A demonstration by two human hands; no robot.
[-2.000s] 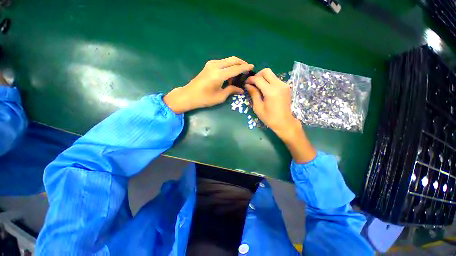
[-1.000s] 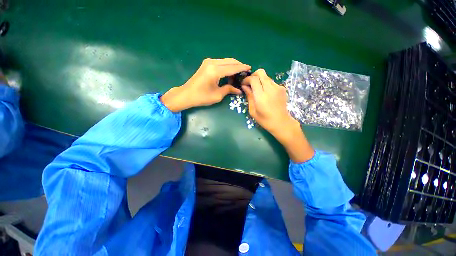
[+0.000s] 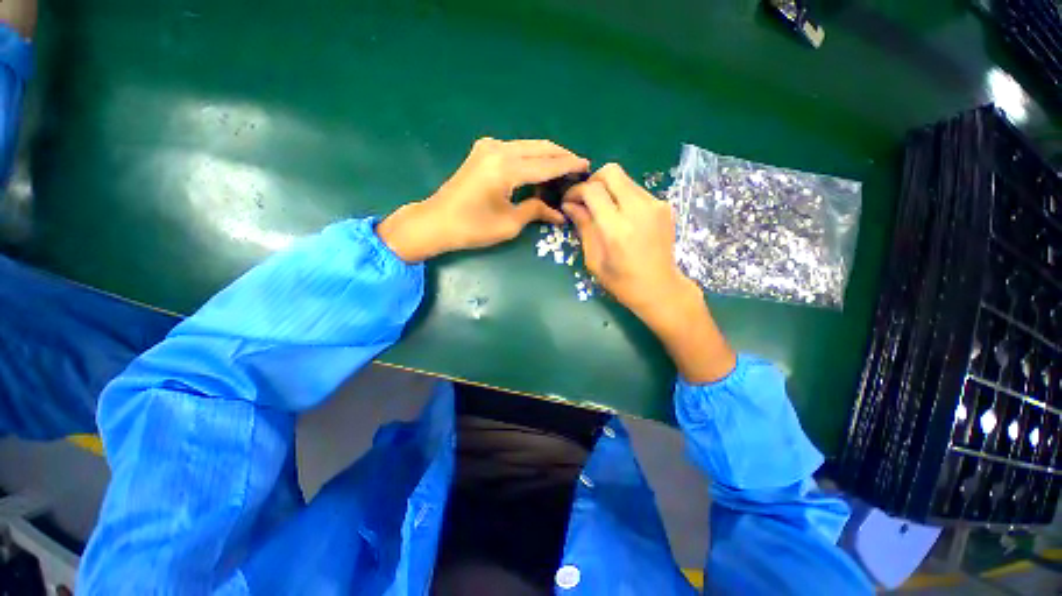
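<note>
A small black housing [image 3: 552, 191] is held over the green bench, mostly covered by fingers. My left hand [image 3: 487, 200] grips it between thumb and fingertips. My right hand [image 3: 623, 233] has its fingertips bunched against the housing's right side; whether they pinch a small piece is hidden. Small silvery metal pieces [image 3: 559, 245] lie loose on the bench below and beside my right hand. A clear plastic bag [image 3: 769, 227] full of the same pieces lies flat just right of my right hand.
The glossy green bench [image 3: 349, 93] runs across the view. Stacked black trays [image 3: 932, 314] stand at the right. A small dark part with a pale end [image 3: 797, 21] lies at the far side. Another worker's blue sleeve [image 3: 12, 93] shows at the left edge.
My hands stay nearly in place; my right fingertips have shifted slightly left since the earliest frame. The other worker's arm at the left edge has moved up, farther over the bench.
</note>
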